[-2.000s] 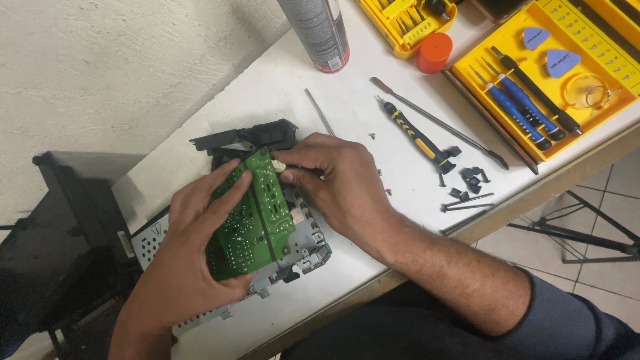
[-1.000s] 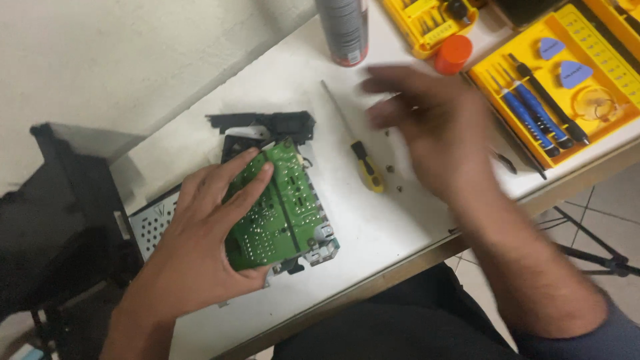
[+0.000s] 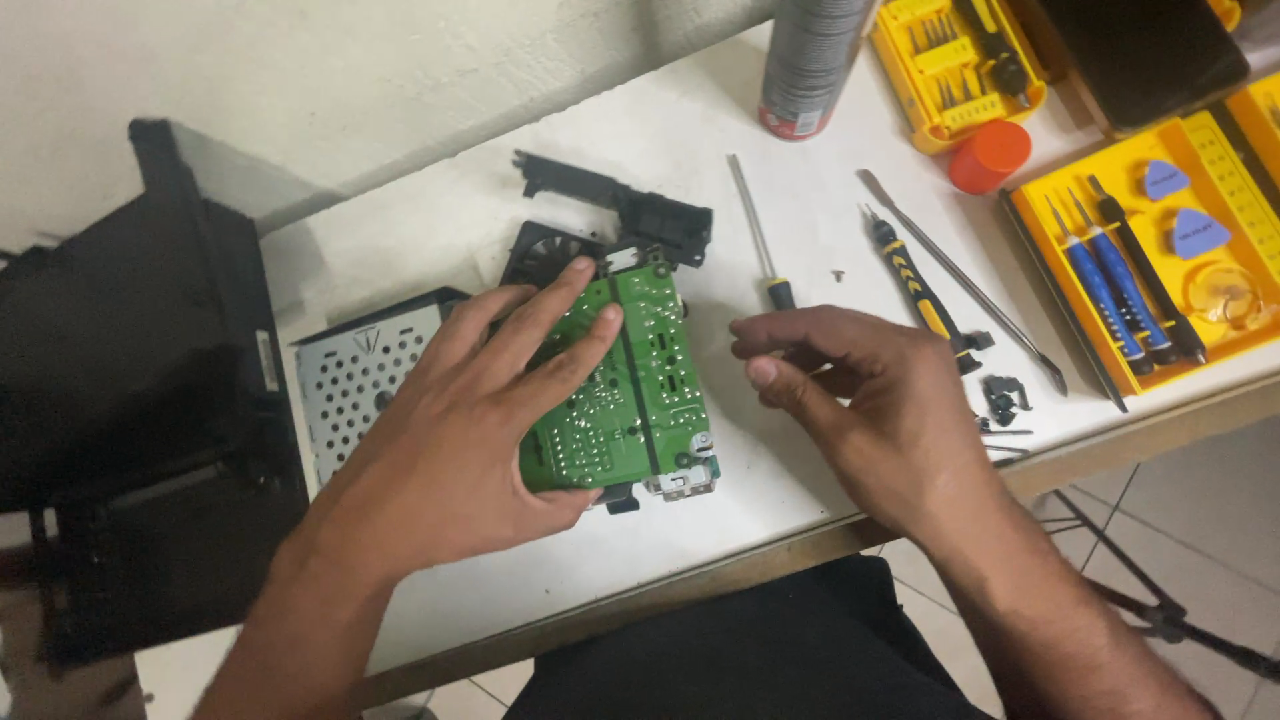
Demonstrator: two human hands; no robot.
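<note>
A green circuit board [image 3: 660, 400] lies solder side up over a perforated metal chassis [image 3: 340, 390]. My left hand [image 3: 470, 410] grips the board, fingers spread over its top and thumb at its near edge. Beyond the board are a black fan [image 3: 550, 255] and a long black plastic bracket [image 3: 620, 205]. My right hand [image 3: 850, 390] is above the table, to the right of the board, fingers curled and nothing visible between them. Just past its fingertips lies a screwdriver [image 3: 765, 240], part of its handle hidden by the hand. A small screw [image 3: 838, 275] rests nearby.
A precision screwdriver [image 3: 915, 280], a metal spudger [image 3: 960, 280] and black plastic pieces [image 3: 1004, 400] lie to the right. Behind stand a spray can [image 3: 810, 65], an orange cap [image 3: 990, 157] and a yellow bit case [image 3: 955, 70]. A yellow tool tray [image 3: 1090, 330] is far right, a black casing [image 3: 130, 350] far left.
My right hand was at the board's edge, then swung away to the right above the tools, and is now lower and closer to the board. My left hand stays on the board.
</note>
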